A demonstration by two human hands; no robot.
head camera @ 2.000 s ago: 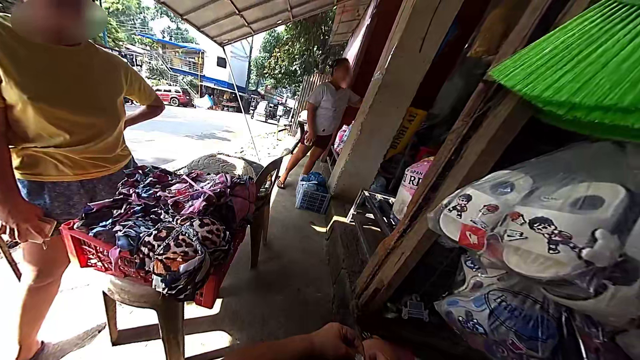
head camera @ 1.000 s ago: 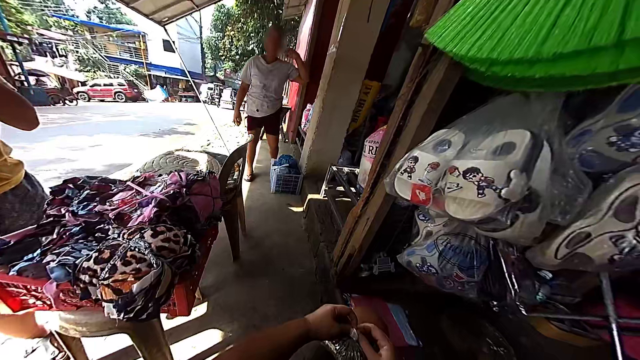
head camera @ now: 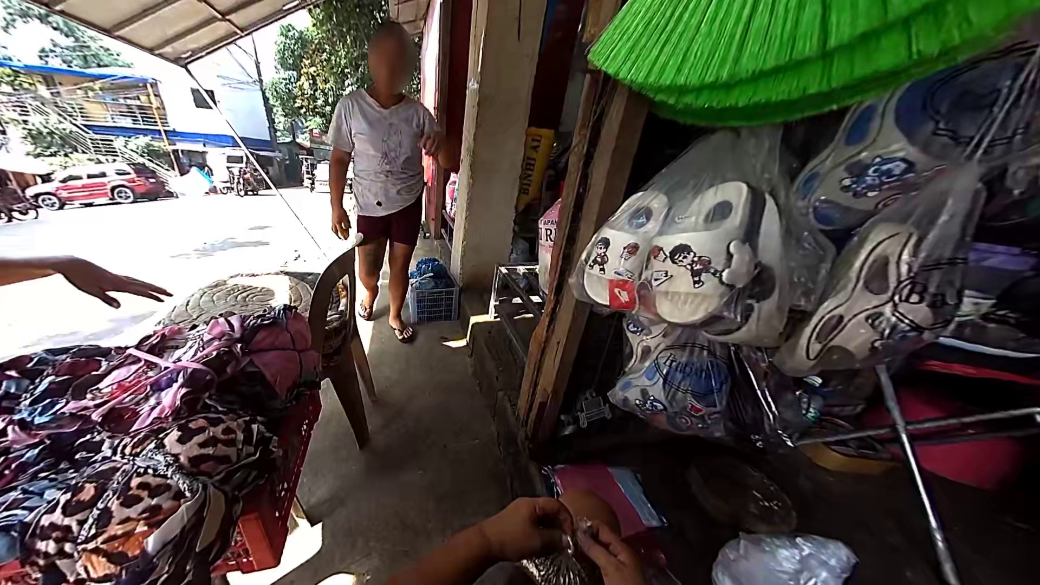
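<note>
At the bottom of the head view my left hand (head camera: 528, 526) and my right hand (head camera: 605, 552) are close together, thumbs and fingers pinched on the gathered top of a small bag (head camera: 554, 569), perhaps netted or patterned plastic. Its lower part is cut off by the frame, and its contents cannot be told. Just beyond my hands lies a pink and blue flat packet (head camera: 609, 497) on the dark floor. A crumpled clear plastic bag (head camera: 784, 561) is to the right of my right hand.
A red plastic crate (head camera: 272, 504) heaped with patterned cloth items (head camera: 138, 487) stands left, beside a brown plastic chair (head camera: 345, 357). A person (head camera: 386, 162) is on the walkway near a blue-grey crate (head camera: 435, 302). Bagged clogs (head camera: 699, 260) and green bristles (head camera: 796, 57) hang right. Another person's hand (head camera: 106, 280) reaches in left.
The person in the white shirt has come nearer along the walkway. At left, another person's outstretched hand now shows above the cloth. My hands stay together; the view has turned.
</note>
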